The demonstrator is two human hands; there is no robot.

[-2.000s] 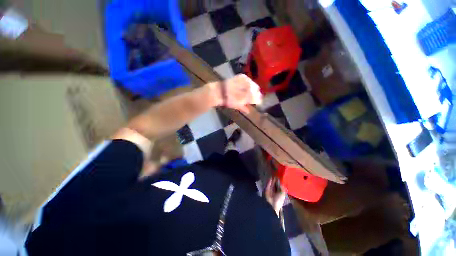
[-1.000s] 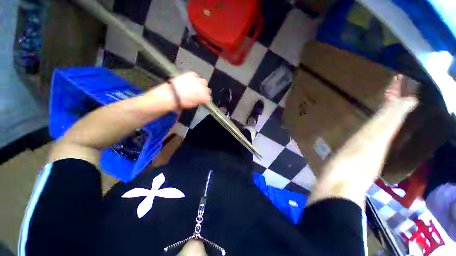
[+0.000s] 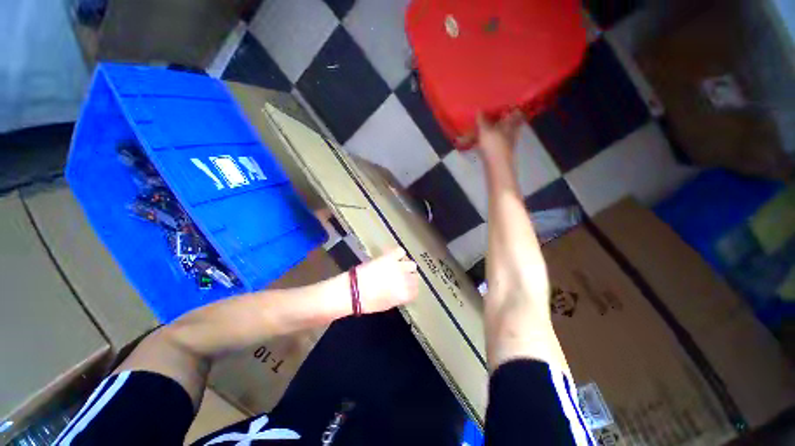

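My left hand (image 3: 390, 280) is closed on the top edge of a bundle of flat cartons (image 3: 421, 270), at its dark strapping band. The bundle stands on edge, slanting from upper left to lower right in front of my body, with print on its right face. My right arm reaches forward. My right hand (image 3: 493, 129) is at the near edge of a red plastic stool (image 3: 499, 57), with its fingers at the rim. The fingertips are partly blurred.
A blue plastic crate (image 3: 222, 179) with small dark packed items stands tilted at the left. Brown cartons (image 3: 48, 287) lie at the far left. A strapped carton (image 3: 623, 322) lies at the right, near a blue container (image 3: 697, 209). The floor (image 3: 344, 78) is checkered.
My right hand has moved from the strapped carton at the right to the red stool. My left hand still holds the flat cartons, whose printed face now shows. The stool and crate appear larger.
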